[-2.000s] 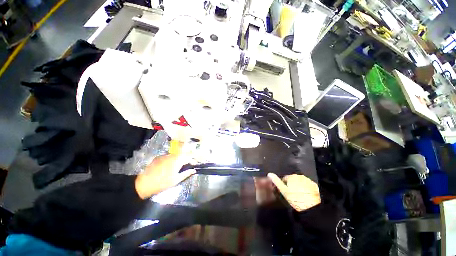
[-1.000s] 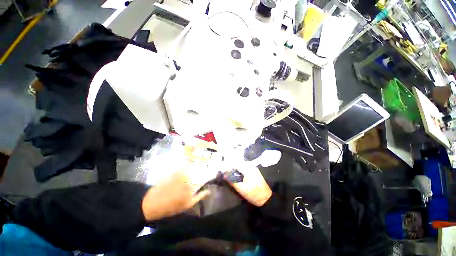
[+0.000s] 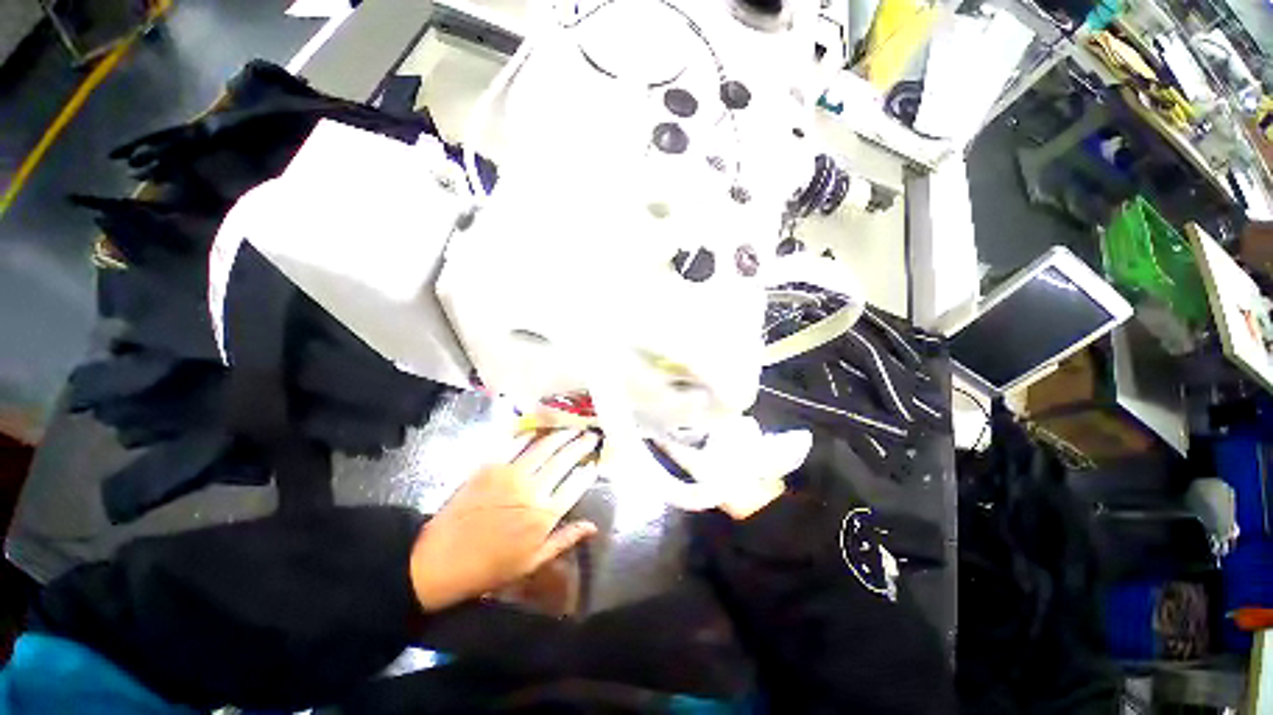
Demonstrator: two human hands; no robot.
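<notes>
The white sewing machine head (image 3: 614,252) fills the centre, overexposed. My left hand (image 3: 496,531) lies palm down in front of it on the shiny metal plate (image 3: 433,454), fingers spread and pointing to the needle area under the red marking. Glare hides whether a piece lies under its fingertips. My right hand (image 3: 754,499) shows only as a small part, mostly hidden behind a white machine part. What it holds cannot be seen.
A pile of black cut strips (image 3: 182,335) lies left of the machine. Narrow black pieces with white lines (image 3: 873,370) lie right of it. A control screen (image 3: 1040,321) stands further right, with a green crate (image 3: 1152,259) beyond.
The dark strip held between both hands has gone from clear view. My right hand has moved left, then partly behind the machine part. My left hand has moved forward, fingers spread.
</notes>
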